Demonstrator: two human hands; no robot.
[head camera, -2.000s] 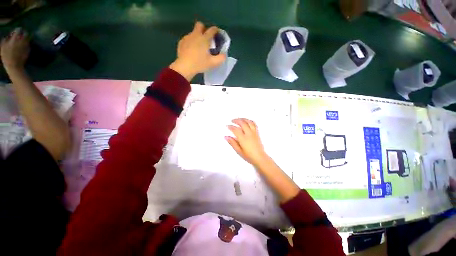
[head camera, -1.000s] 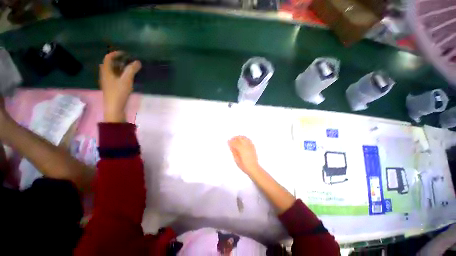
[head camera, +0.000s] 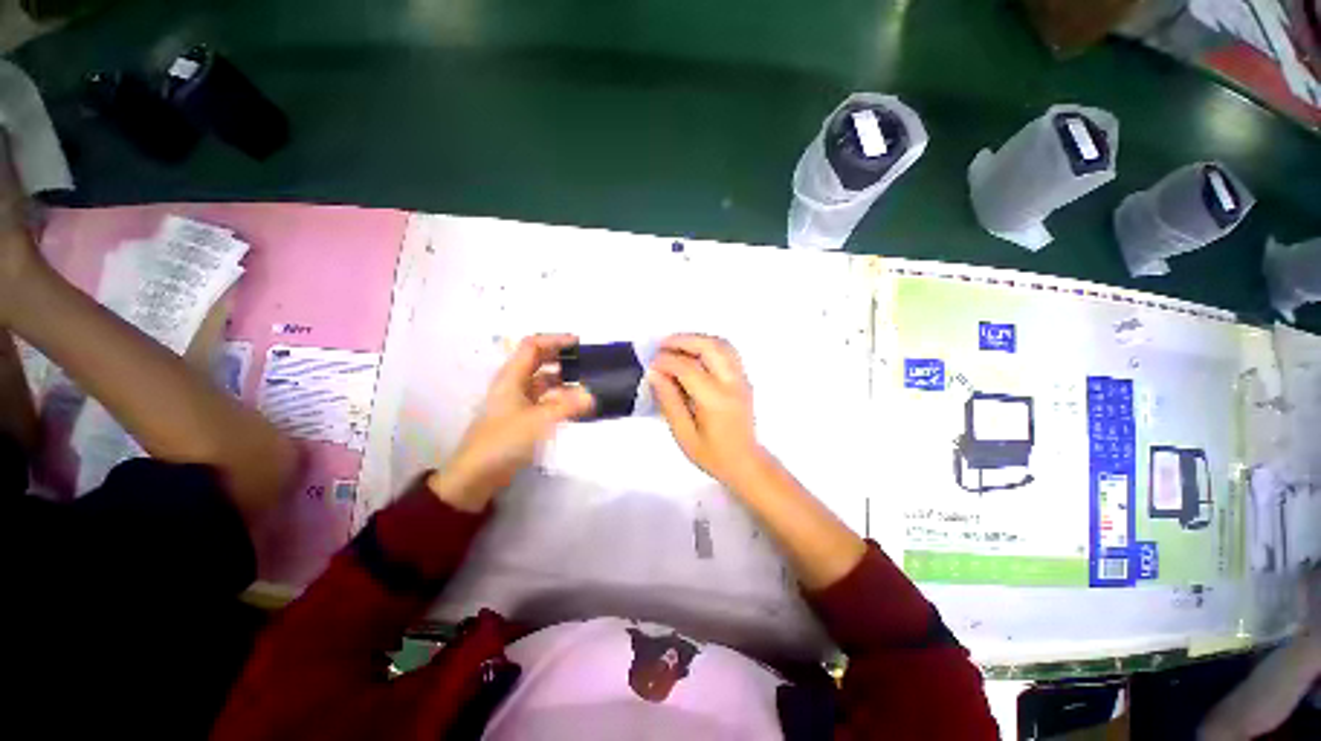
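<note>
A bare matt black cylindrical unit (head camera: 609, 379) is held lying sideways above the white board in front of me. My left hand (head camera: 510, 420) grips its left end, with the thumb below and the fingers above. My right hand (head camera: 706, 401) is at its right end, with thumb and fingertips close together at a small whitish piece by the end face. Whether the fingertips pinch this piece or only touch the end is too small to tell.
Several black units in whitish sleeves (head camera: 1036, 177) stand on the green belt (head camera: 580, 123) at right. Two bare black units (head camera: 232, 104) lie at far left. A neighbour's arm (head camera: 160, 384) reaches over printed sheets (head camera: 171, 290). A flattened printed carton (head camera: 942, 500) covers the right bench.
My left hand has come back from the belt with a black unit and now holds it over the board. My right hand has moved up to the unit's end. The view has shifted.
</note>
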